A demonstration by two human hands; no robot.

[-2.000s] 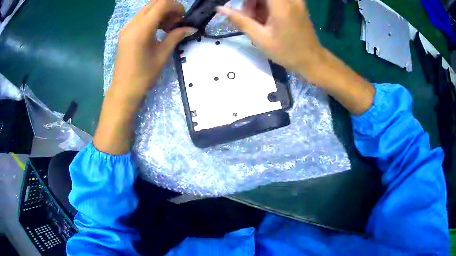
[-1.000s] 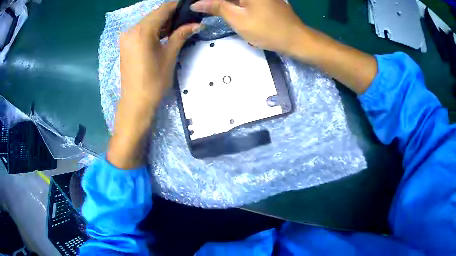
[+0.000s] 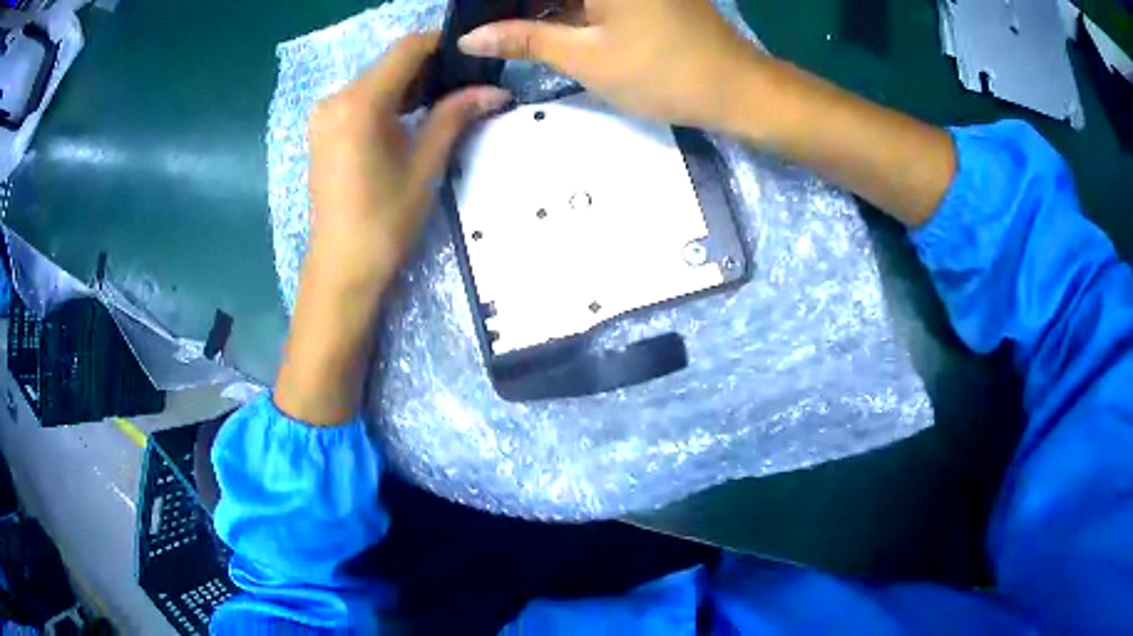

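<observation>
The black plastic housing (image 3: 723, 221) lies on the bubble wrap (image 3: 696, 416) with a silver-white metal plate (image 3: 559, 261) inside it. One black housing arm (image 3: 609, 369) projects along the near side. At the far side both hands grip the other black arm (image 3: 478, 62). My left hand (image 3: 379, 168) holds it from the left, thumb on its near end. My right hand (image 3: 646, 56) has its thumb on top of the arm; its other fingers are partly hidden near the top edge. Whether a small part is under the fingertips cannot be seen.
Notched metal plates (image 3: 1016, 52) lie on the green mat (image 3: 162, 162) at the upper right. A small black strip (image 3: 219, 333) and clear plastic sheeting are at the left. Black perforated crates (image 3: 77, 360) stand below the bench edge at the lower left.
The right hand has moved left along the far arm, its thumb now on it near the left hand. The near housing arm now stands apart from the plate edge. The view has shifted slightly.
</observation>
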